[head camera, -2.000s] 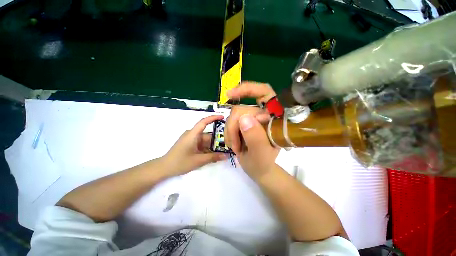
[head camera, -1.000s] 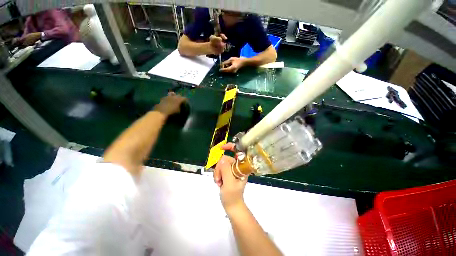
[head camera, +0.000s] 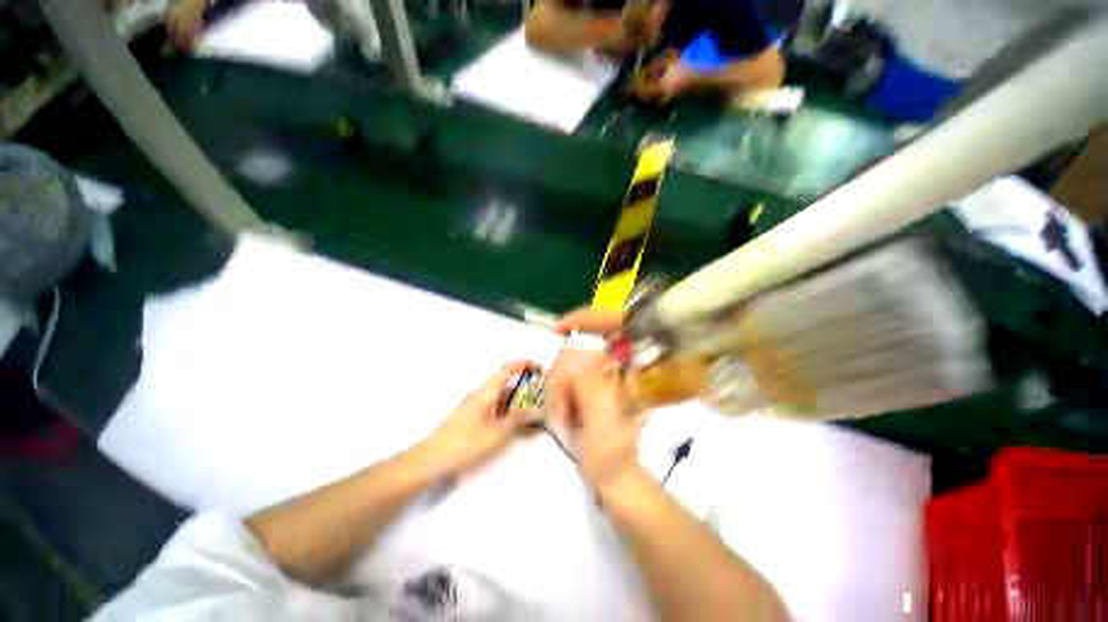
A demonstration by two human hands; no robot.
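Note:
My left hand holds a small black open power adapter with a pale board inside, over the white work sheet. My right hand grips the front end of the glue dispensing gun, a gold cylinder wrapped in clear plastic. It is close to the adapter's right side. The nozzle tip is hidden or too blurred to see. A thin black cord with a dark plug lies on the sheet right of my right wrist.
A thick pale supply pipe slants up to the right. A yellow and black striped bar crosses the green belt. A red basket stands at lower right. A person's arms are across the belt. A pale post rises at left.
My left hand has come back from over the green belt and now holds an adapter beside the gun. A cord and plug now show on the sheet. The camera view has shifted.

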